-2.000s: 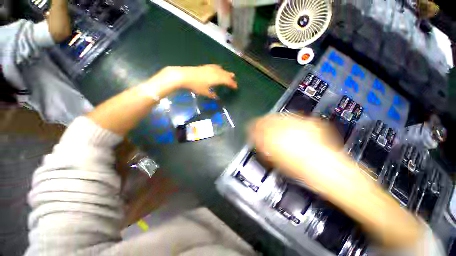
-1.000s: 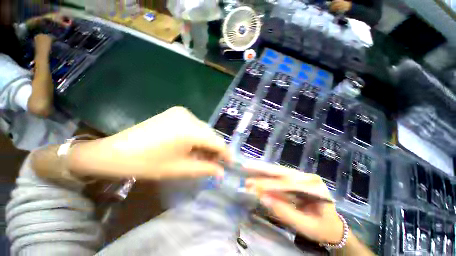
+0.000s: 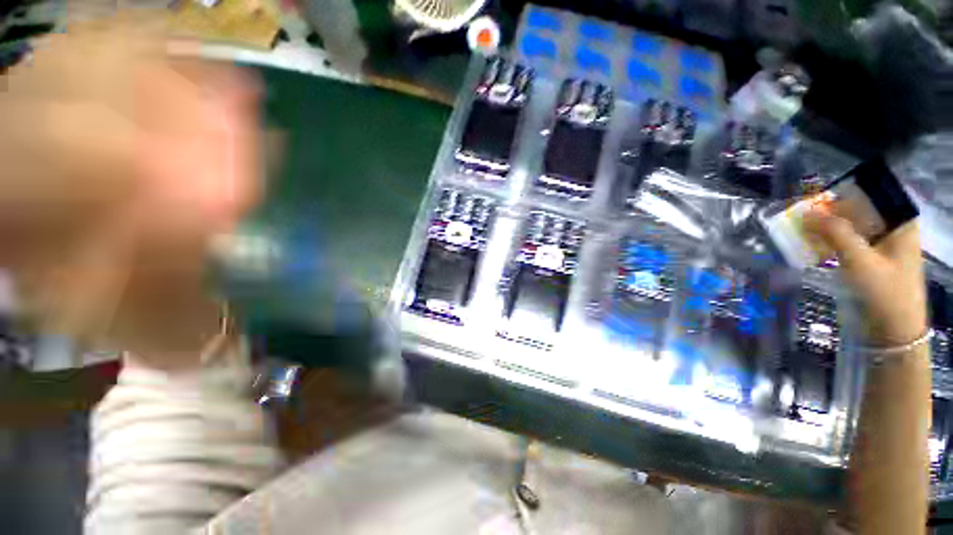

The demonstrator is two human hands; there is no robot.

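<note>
My left hand (image 3: 157, 178) is large and strongly blurred at the left; whether it holds anything cannot be told. A blurred whitish-blue patch shows below its fingers. My right hand (image 3: 873, 272) holds a white and orange scraper card (image 3: 796, 232) and a dark pad (image 3: 886, 199) over the right part of the tray. The clear blister tray (image 3: 502, 361) holds two rows of keypad phones, such as this one (image 3: 573, 146). Loose clear films with blue print (image 3: 646, 263) lie over the lower row. Glare hides part of the tray.
A pale film sheet with blue prints (image 3: 596, 57) lies beyond the tray. A round white container with an orange-red centre (image 3: 483, 36), part of a fan (image 3: 439, 8) and a whitish bottle (image 3: 771, 94) stand at the back. The green bench mat (image 3: 345, 157) is left of the tray.
My hands were close together in front of me and have moved apart, left and right. The card and pad now show over the tray, and blue-printed films lie on it.
</note>
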